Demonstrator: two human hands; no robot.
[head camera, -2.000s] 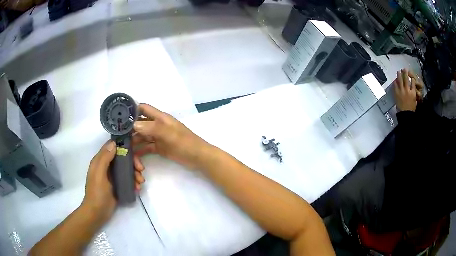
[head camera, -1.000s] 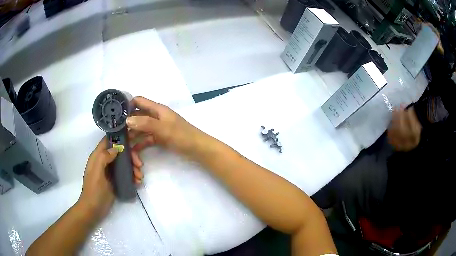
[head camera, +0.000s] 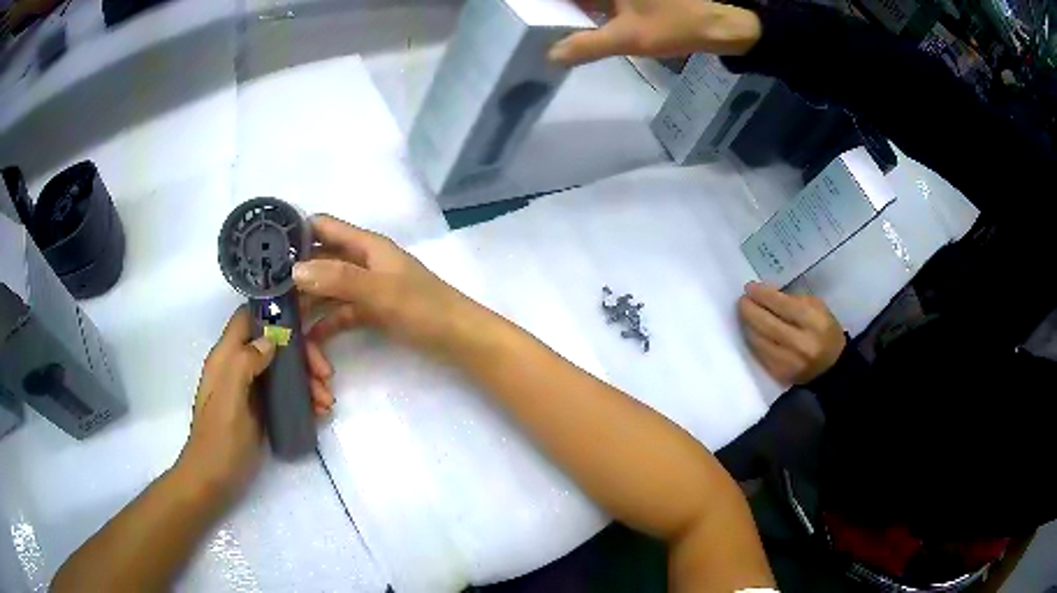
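A dark grey handheld fan (head camera: 290, 388) is held upright over the white sheet, its round head with spokes and a hub facing me. A small yellow tab (head camera: 277, 335) sits on the handle just below the head. My left hand (head camera: 226, 382) is wrapped around the handle, thumb beside the yellow tab. My right hand (head camera: 365, 284) grips the right side of the head, thumb at its lower right rim. The right fingers behind the fan are partly hidden.
A neighbour's hand (head camera: 649, 29) holds a retail box (head camera: 493, 99) ahead; their other hand (head camera: 794, 334) rests at right. Small dark fittings (head camera: 626, 317) lie on the white sheet. Boxes stand right (head camera: 817, 220) and left (head camera: 58, 348), beside a dark housing (head camera: 81, 232).
The neighbour's arm has reached in from the right with a retail box, and their other hand has come onto the sheet. My hands keep hold of the fan, which has shifted slightly.
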